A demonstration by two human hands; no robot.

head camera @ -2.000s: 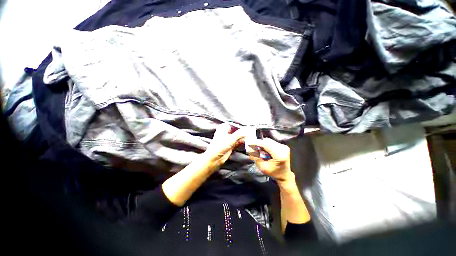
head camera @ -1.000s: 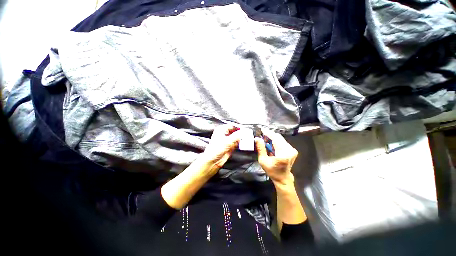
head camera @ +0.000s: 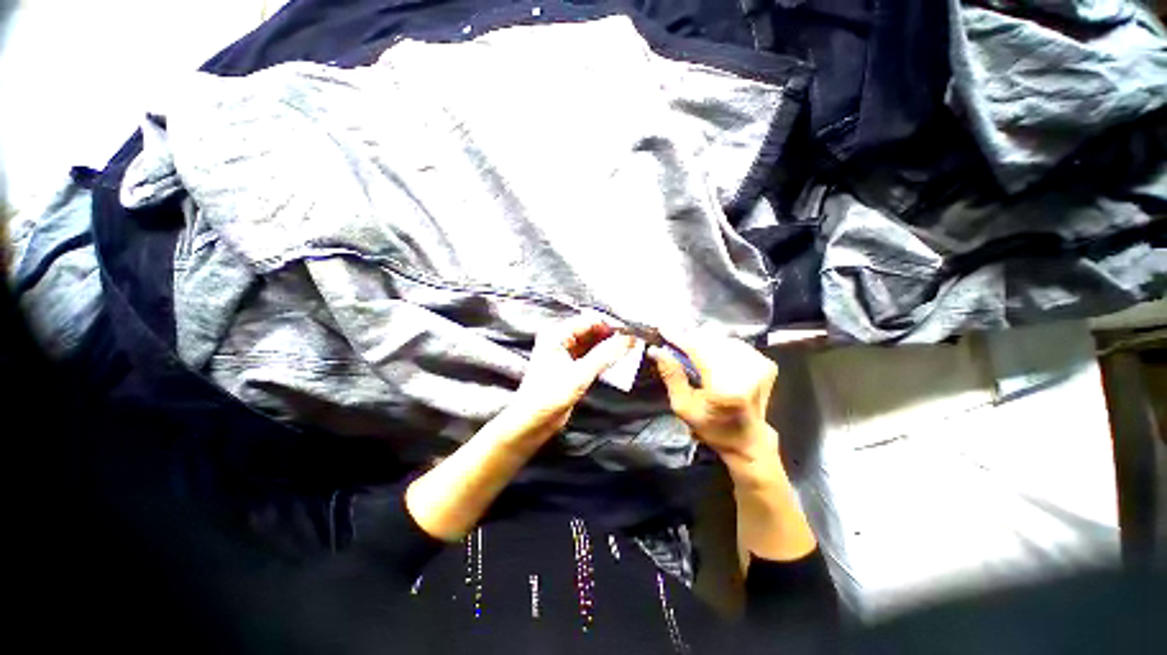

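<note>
A large denim garment (head camera: 512, 166), pale grey side up with navy edges, lies spread in front of me. A long seam runs across it to my fingers. My left hand (head camera: 563, 371) pinches the garment at the seam, beside a small white label (head camera: 623, 367). My right hand (head camera: 717, 390) holds small dark thread snips (head camera: 674, 358), their tips at the seam close to the label and my left fingertips. Any thread there is too fine to see.
More navy and grey garments (head camera: 1049, 115) are heaped at the upper right. A white covered surface (head camera: 960, 473) lies at the lower right. The white table (head camera: 77, 64) shows at the upper left. My dark clothing is at the bottom.
The snips, turned away a second ago, now point at the seam by my left fingertips. The label looks tilted and partly covered by my fingers. The garment has barely moved.
</note>
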